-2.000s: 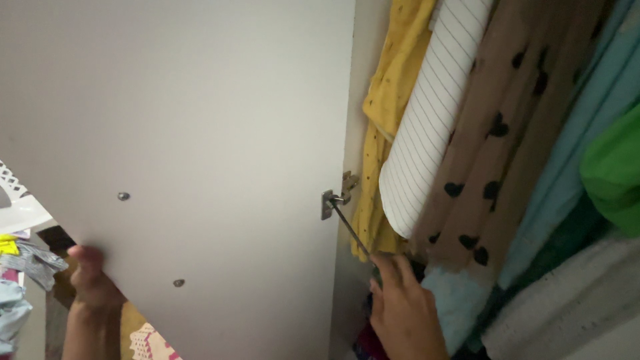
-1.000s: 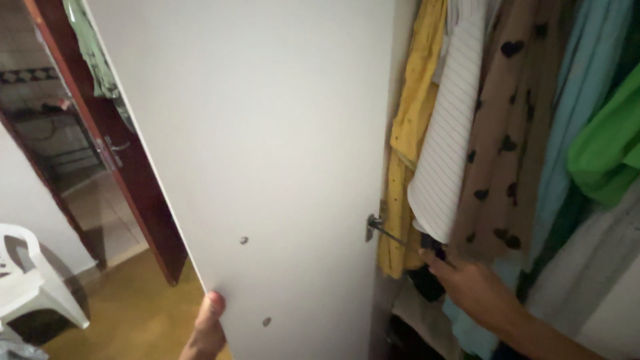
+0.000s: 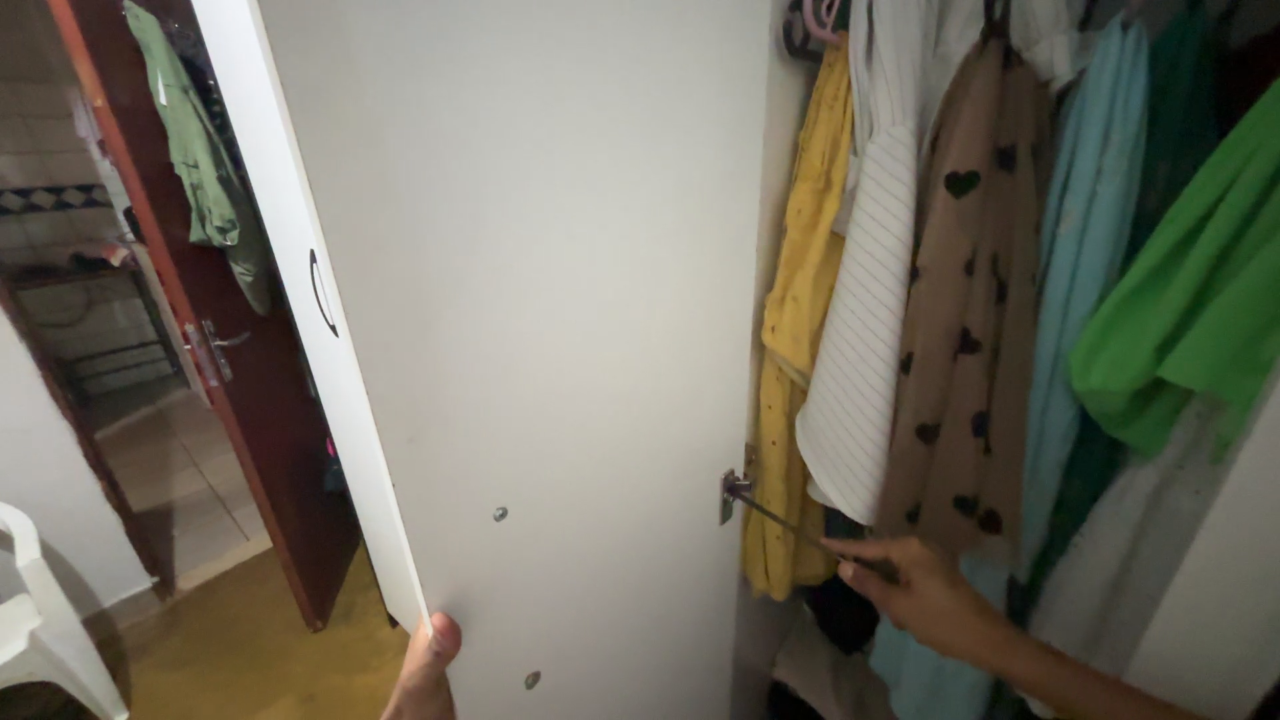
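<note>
A white wardrobe door point(image 3: 560, 300) stands swung out across the middle of the view. My left hand point(image 3: 428, 665) grips its lower outer edge, thumb on the inner face. In my right hand point(image 3: 915, 590) is a screwdriver point(image 3: 785, 522), its thin shaft pointing up and left. The tip meets a metal cabinet hinge point(image 3: 733, 492) at the door's inner edge; whether it sits in a screw slot cannot be told. Two round metal fittings point(image 3: 501, 514) show on the lower part of the door panel.
Hanging clothes fill the wardrobe on the right: a yellow garment point(image 3: 800, 330), a striped white one point(image 3: 865, 320), a brown one with hearts point(image 3: 965, 300) and a green one point(image 3: 1190, 290). At left are a red-brown room door point(image 3: 260, 440) and a white plastic chair point(image 3: 40, 620).
The view has shifted, showing more of the room at left. The wardrobe door's outer edge remains in my left hand, and the screwdriver in my right hand stays at the hinge.
</note>
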